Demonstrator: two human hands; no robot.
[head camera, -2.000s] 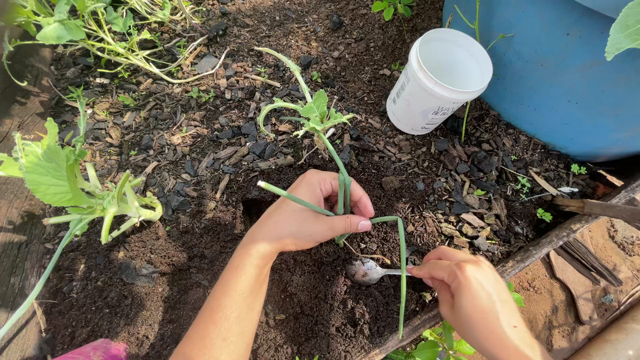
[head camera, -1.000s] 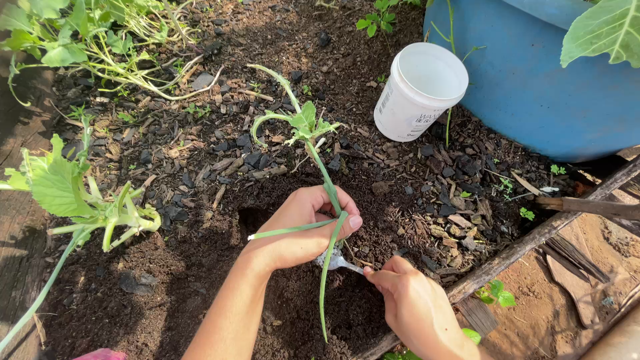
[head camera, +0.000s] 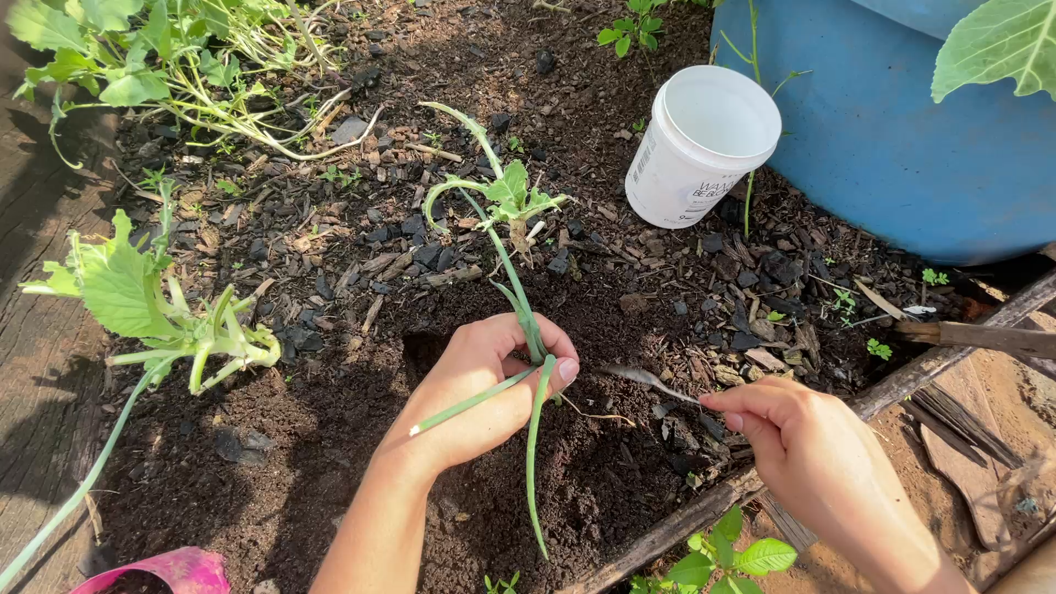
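Note:
My left hand (head camera: 487, 396) grips a green onion plant (head camera: 528, 318) between thumb and fingers, its long leaves spreading up and down over dark soil (head camera: 495, 503). The plant's base is hidden behind the hand. Between the fingertips of my right hand (head camera: 813, 450) is the handle of a metal spoon (head camera: 648, 381), whose bowl lies at the soil just right of my left hand. A thin pale root or stalk (head camera: 606, 414) shows below the spoon. A small hole (head camera: 422, 351) in the soil is partly covered by my left hand.
A white plastic tub (head camera: 701, 148) stands beyond my hands, near a large blue container (head camera: 874, 140). Cut leafy stems (head camera: 206, 330) lie at left, and a trimmed plant (head camera: 513, 198) stands ahead. A wooden edge (head camera: 693, 516) borders the bed. Part of a pink container (head camera: 186, 569) shows at lower left.
The spoon was beneath the onion leaves close to my left hand a second ago; it has moved right, away from that hand. My left hand keeps hold of the onion plant.

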